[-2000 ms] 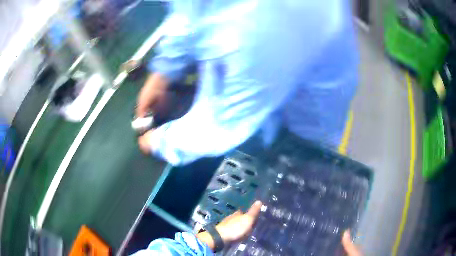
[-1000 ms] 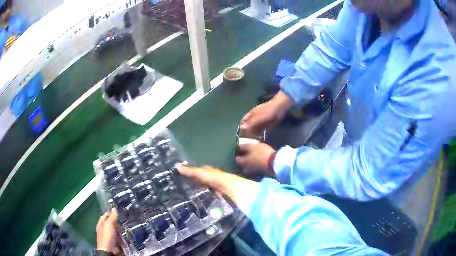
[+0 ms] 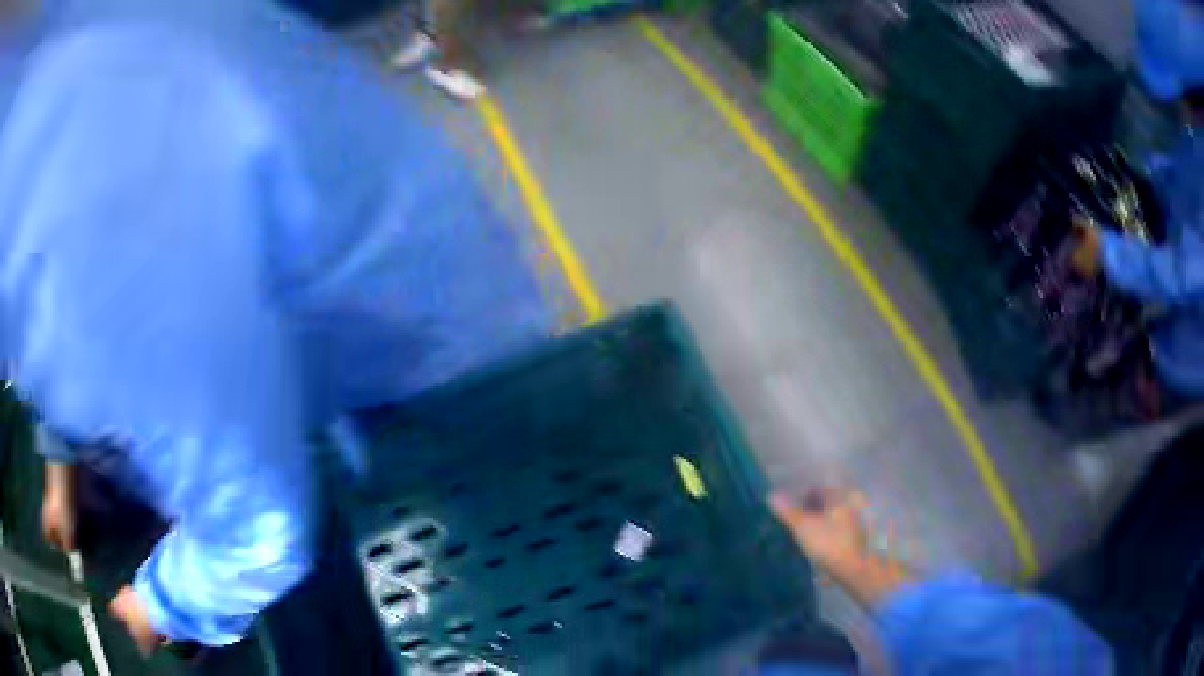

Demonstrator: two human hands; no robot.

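A dark teal-green crate (image 3: pixel 720 396) with a slotted floor is at the bottom centre. A small yellow piece (image 3: pixel 691 477) and a small pale piece (image 3: pixel 634 540) lie in it. My right hand (image 3: pixel 845 541), in a blue sleeve, is at the crate's right edge, its fingertips by the rim. It is blurred, and whether it grips the rim cannot be told. My left hand is not in view.
A person in a blue smock (image 3: pixel 172 264) stands close at the left, hands low at the green bench. The grey floor (image 3: pixel 779 317) has yellow lines. A green crate (image 3: pixel 819 99) and another person's hand (image 3: pixel 1085 248) are at the right.
The view has swung from the bench to the crate and floor. The filled clear tray that both my hands held is out of view, and so is my left hand.
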